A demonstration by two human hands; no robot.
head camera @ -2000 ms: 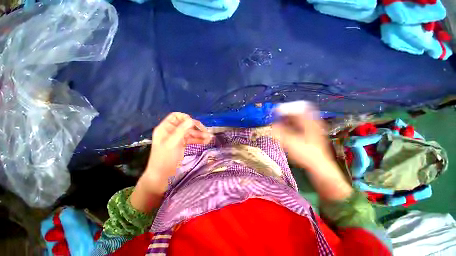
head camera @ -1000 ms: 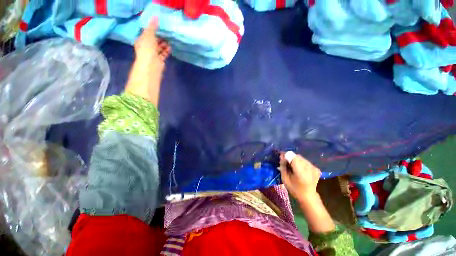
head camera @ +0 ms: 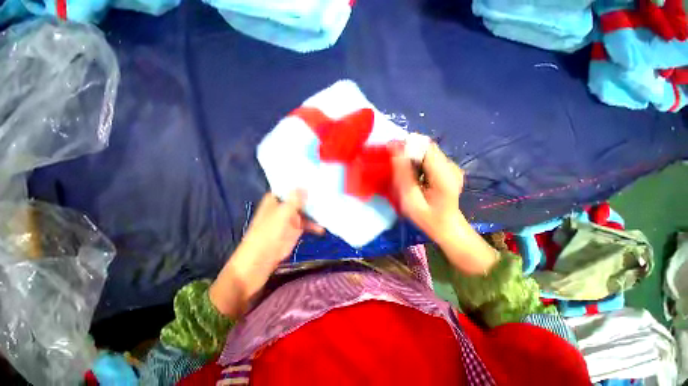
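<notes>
A plush gift box (head camera: 298,154), pale blue to nearly white with a red band and bow, is held tilted above the near part of the dark-blue table cloth. My left hand (head camera: 275,226) grips its lower left edge. My right hand (head camera: 434,188) holds its right side near the red bow and is a little blurred. A white patch shows by the right fingertips. No needle can be made out. Pale loose threads (head camera: 247,216) lie near the table's front edge at the left.
More blue and red plush gift boxes (head camera: 283,22) lie along the far table edge, also at the far right (head camera: 626,75). A crumpled clear plastic bag (head camera: 56,105) is at the left. A box of plush with grey-green cloth (head camera: 603,260) is at the lower right.
My left hand has come back from the far pile, and a plush gift box is now in front of me. My right hand has risen from the table edge and taken hold of its right side.
</notes>
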